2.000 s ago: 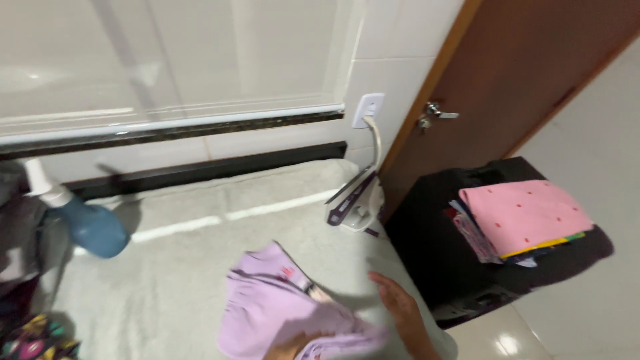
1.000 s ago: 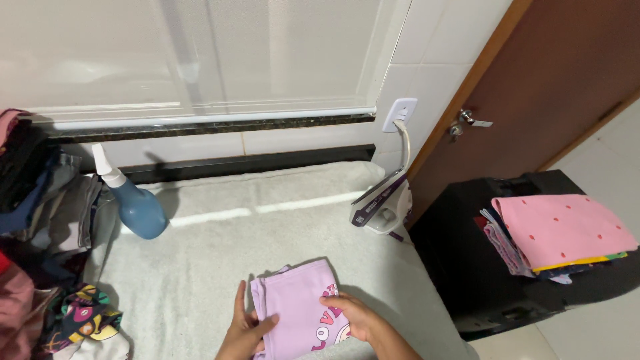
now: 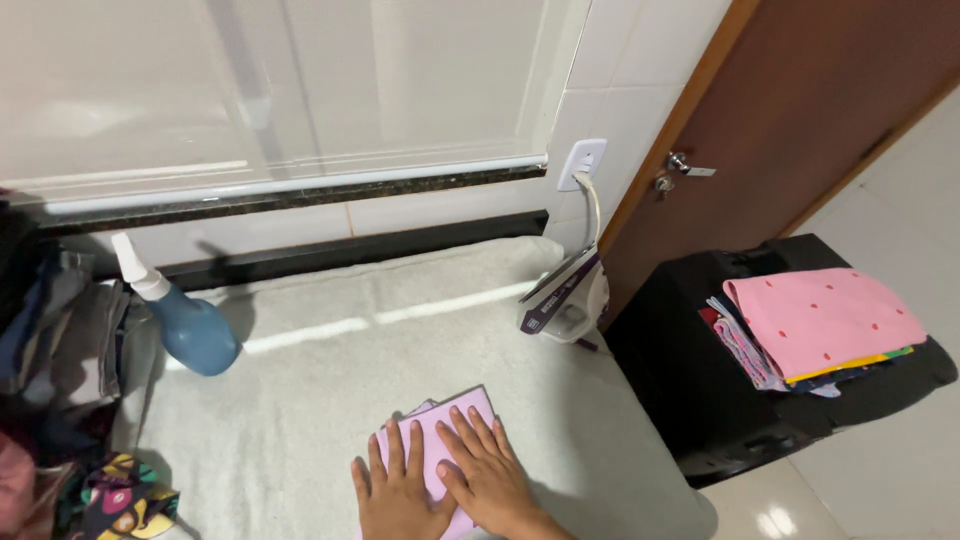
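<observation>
A folded lilac garment lies on the grey cloth-covered surface near the front. My left hand rests flat on its left part, fingers spread. Beside it my right hand presses flat on the right part, also with fingers apart. Neither hand grips the fabric, and both hide much of it. Farther back to the right, a white and purple clothes iron stands upright on its heel, its cord running to a wall socket.
A blue spray bottle stands at the back left. Piled clothes and a patterned cloth lie along the left edge. At right, folded clothes topped by a pink one rest on a black case-like object by a brown door.
The lilac garment, loosely spread two seconds ago, is now folded small. One second ago my hands held it by its sides; now they lie flat on top and its printed lettering is out of sight.
</observation>
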